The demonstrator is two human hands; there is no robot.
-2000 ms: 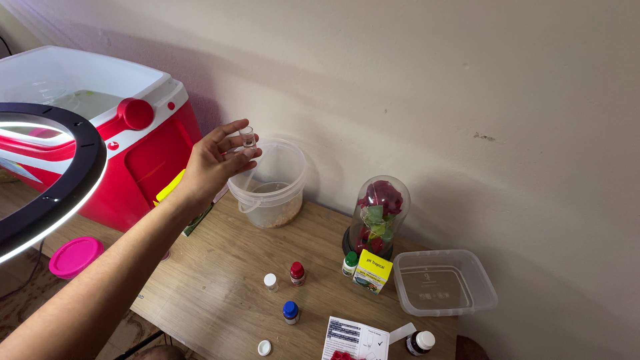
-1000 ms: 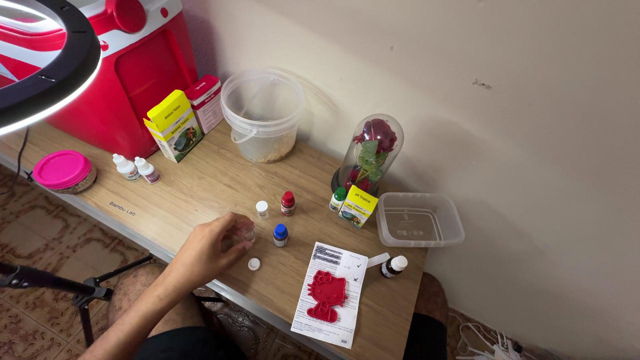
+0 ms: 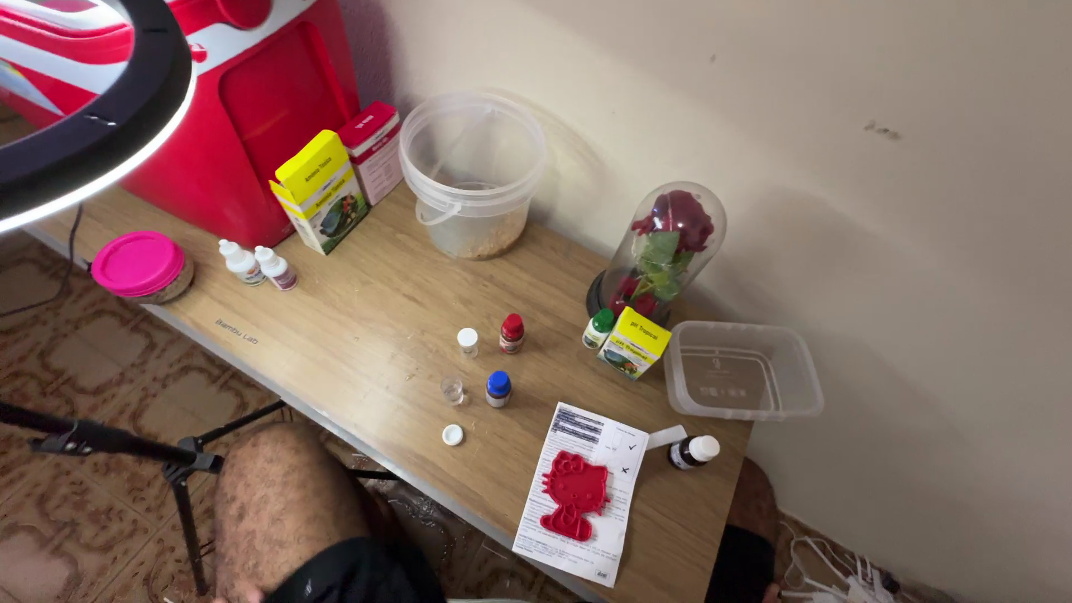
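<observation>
A small clear cup [image 3: 453, 390] stands uncovered on the wooden table, left of a blue-capped bottle [image 3: 498, 389]. Behind them are a small clear vial with a white cap [image 3: 468, 341] and a red-capped bottle [image 3: 512, 332]. A loose white cap [image 3: 452, 435] lies nearer the front edge. What looks like part of my left hand [image 3: 239, 591] shows at the bottom edge beside my knee, away from these things; its fingers are mostly cut off. My right hand is not in view.
Clear bucket [image 3: 473, 197], boxes [image 3: 322, 197], dropper bottles [image 3: 258, 265] and pink-lidded jar [image 3: 142, 266] stand left. Rose dome [image 3: 662, 251], green-capped bottle [image 3: 598, 328], yellow box [image 3: 634, 342], plastic tub [image 3: 741, 373], printed sheet [image 3: 620, 502], red figure [image 3: 575, 496] and dark bottle [image 3: 693, 451] are right.
My left hand held the small clear cup up by the bucket, then lowered it to the table beside the blue-capped bottle. The cup now stands released, and the hand has withdrawn from the table.
</observation>
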